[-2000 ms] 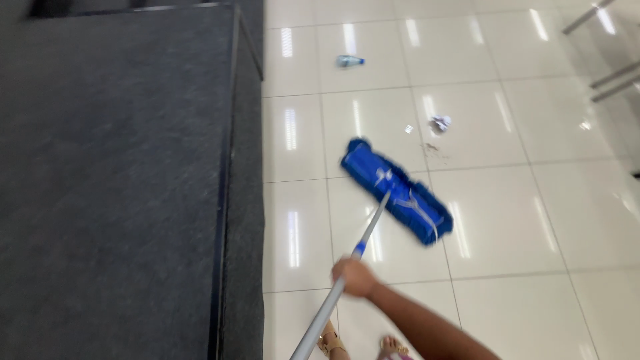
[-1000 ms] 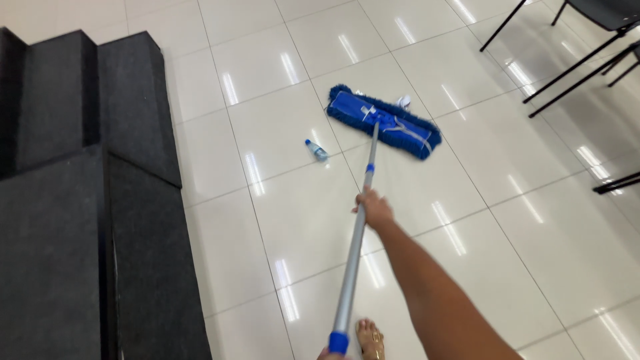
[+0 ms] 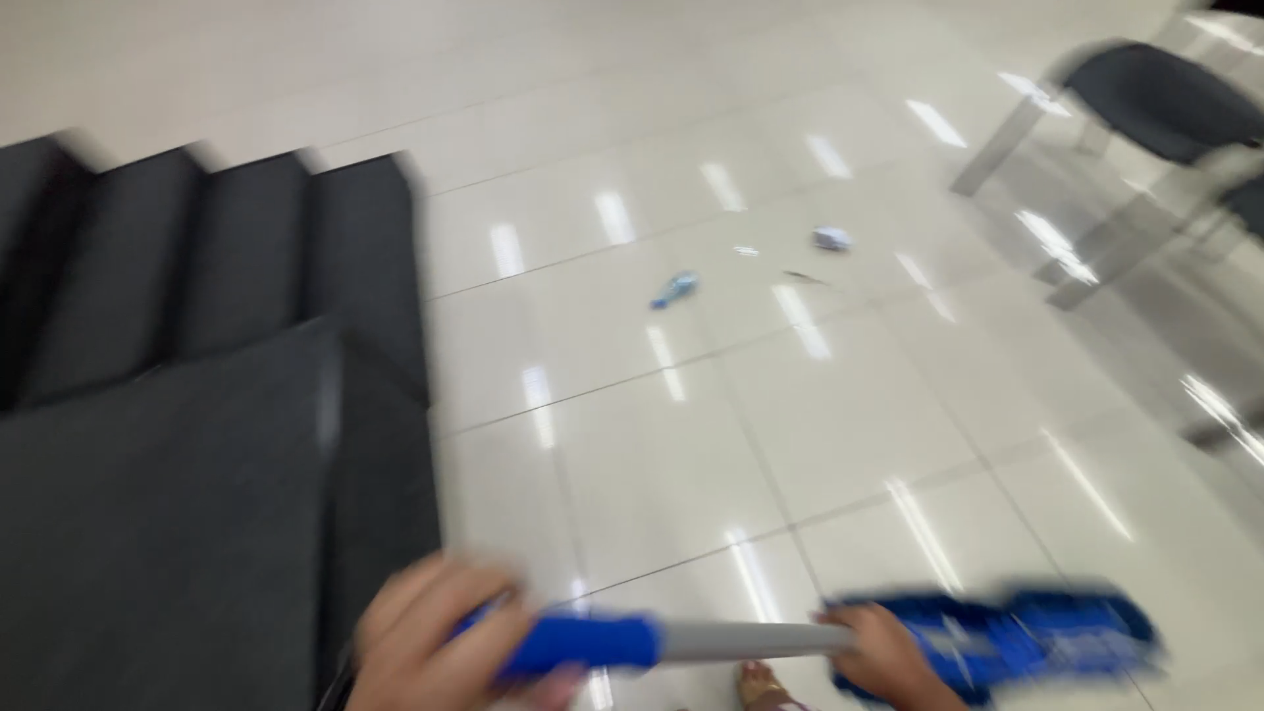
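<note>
A blue dust mop's head (image 3: 1047, 637) lies low at the right, blurred, on the tiled floor. Its grey pole (image 3: 741, 641) runs nearly level across the bottom of the view. My left hand (image 3: 444, 632) is closed around the blue grip at the pole's end. My right hand (image 3: 879, 647) holds the pole near the mop head and hides part of it. Farther forward on the floor lie a small plastic bottle (image 3: 677, 288) with a blue cap, a crumpled whitish piece of litter (image 3: 831, 238) and some small scraps (image 3: 746, 251).
Dark carpeted steps (image 3: 247, 237) and a dark platform (image 3: 158, 533) take up the left side. Dark chairs (image 3: 1165, 99) with metal legs stand at the upper right. My foot (image 3: 758, 681) shows at the bottom edge. The glossy tiles reflect ceiling lights.
The mop head has come back toward me, away from the bottle and litter, and the pole has swung from steep to nearly level. My left hand has come fully into view.
</note>
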